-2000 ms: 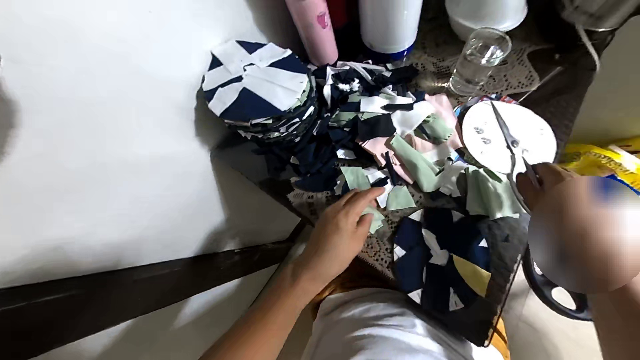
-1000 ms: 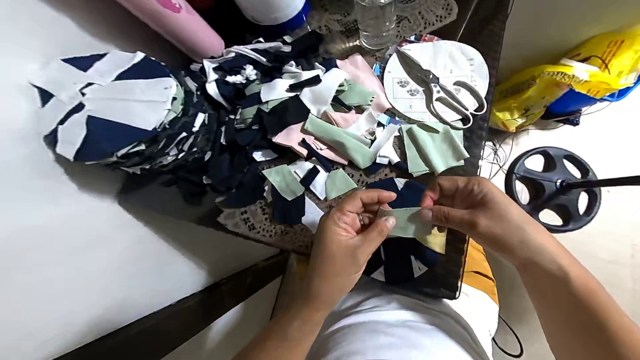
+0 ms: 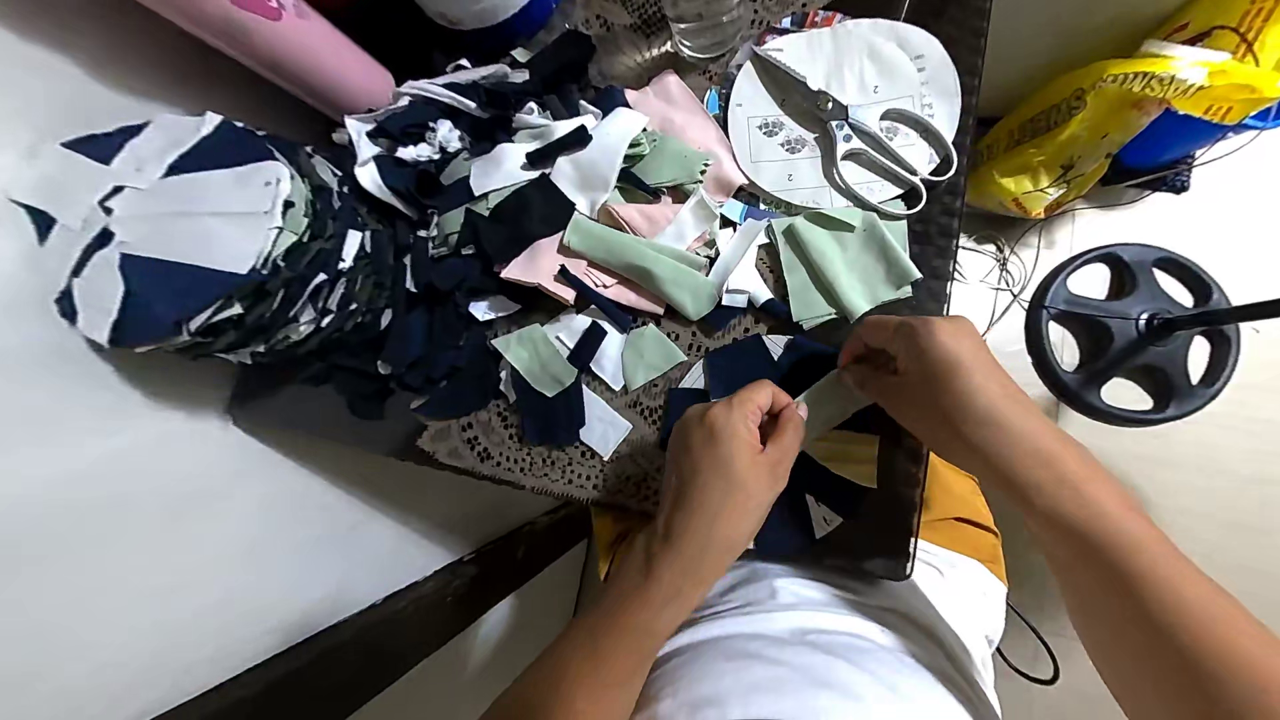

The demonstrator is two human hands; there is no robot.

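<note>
A pale green fabric piece (image 3: 832, 402) is pinched between my left hand (image 3: 735, 455) and my right hand (image 3: 915, 370), one at each side. Beneath them, partly hidden, lies a round patchwork of navy, white and yellow fabric (image 3: 735, 368). Loose green, white and navy scraps (image 3: 540, 358) are left of my hands. Behind them spreads a heap of mixed fabric scraps (image 3: 640, 260). Folded green cloth (image 3: 845, 262) rests just beyond my right hand. Metal scissors (image 3: 835, 125) lie on a white rounded pattern sheet (image 3: 770, 165) bearing print.
A tall stack of round patchwork pieces (image 3: 200, 215) stands at the left, by a pink bottle (image 3: 300, 55). A drinking glass (image 3: 705, 25) is at the back. The dark table edge (image 3: 935, 300) runs at right, beyond it a yellow plastic bag (image 3: 1080, 130) and black wheel (image 3: 1045, 330).
My right hand held the scissors two seconds ago; they now lie on the pattern sheet. Both hands have come together and taken hold of a green piece. The view has shifted.
</note>
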